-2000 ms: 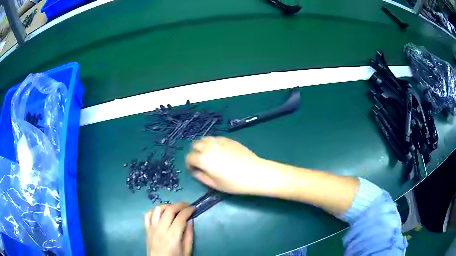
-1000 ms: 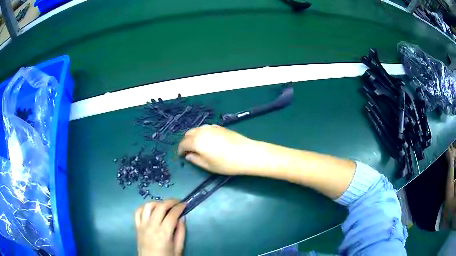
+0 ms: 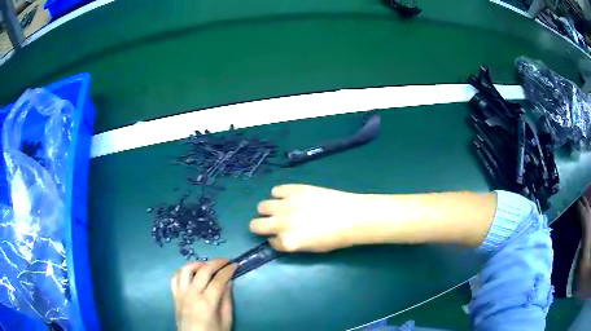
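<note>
A long black handle housing (image 3: 254, 258) lies slanted near the front edge of the green surface. My left hand (image 3: 204, 294) grips its near left end. My right hand (image 3: 301, 218) is over its other end, fingers curled down; that end is hidden under the hand, and I cannot tell if the fingers hold a small part. A pile of tiny black clips (image 3: 186, 226) lies left of my right hand. A pile of thin black link rods (image 3: 227, 155) lies beyond it. Another curved black housing (image 3: 334, 147) lies right of the rods.
A blue bin (image 3: 83, 213) with a clear plastic bag (image 3: 32, 194) stands at left. A heap of black housings (image 3: 518, 145) and bagged parts (image 3: 560, 103) lie at right. A white strip (image 3: 291, 106) borders the belt, with a black part (image 3: 403, 8) on it. Part of a person shows at far right.
My right hand has moved right and toward me, from beside the small clips to over the housing. My left hand stays on the housing's end. The black part on the belt has moved right.
</note>
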